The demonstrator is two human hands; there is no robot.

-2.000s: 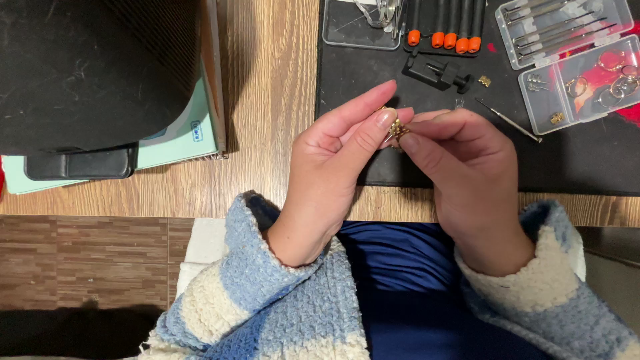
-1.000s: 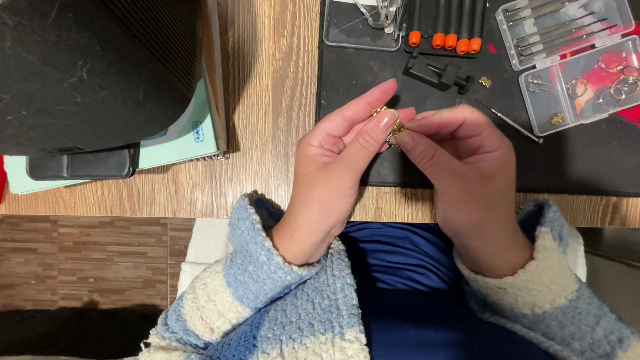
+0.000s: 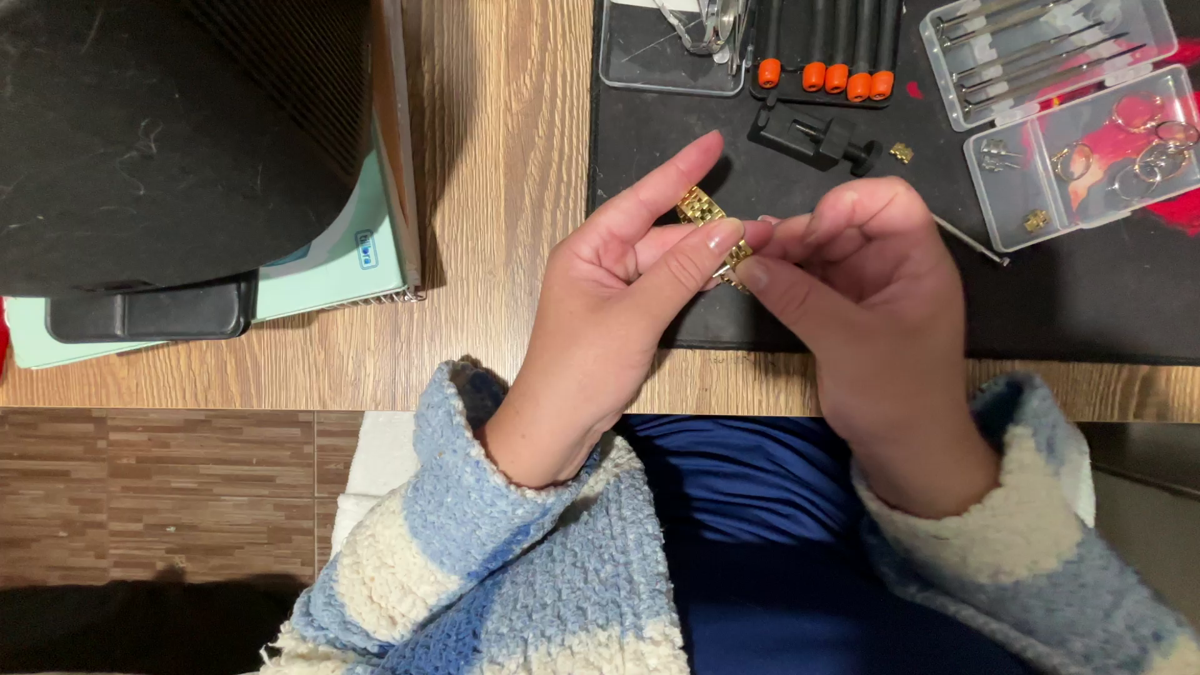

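Observation:
A gold-coloured metal link bracelet (image 3: 701, 206), likely a watch band, is held between both hands above the black mat (image 3: 694, 314). My left hand (image 3: 623, 291) pinches it between thumb and fingers, and its upper end shows past the thumb. My right hand (image 3: 867, 291) grips the lower part with thumb and fingertips; those links are partly hidden. Beyond the hands lies a black link-pin removal tool (image 3: 816, 136) with a screw knob. A small gold link piece (image 3: 901, 152) sits beside it. A thin metal tool (image 3: 970, 239) lies partly behind my right hand.
Orange-tipped black tools (image 3: 836, 77) lie at the top. Left of them, a clear tray (image 3: 670, 86) holds metal items. At the right, an open clear plastic case (image 3: 994, 117) holds slim screwdrivers, rings and small parts. A teal spiral notebook (image 3: 323, 281) lies under a black object (image 3: 169, 150) at the left.
More of the bracelet shows above my left thumb. The fingers of my right hand have shifted and its index finger is more bent. Both hands remain on the bracelet.

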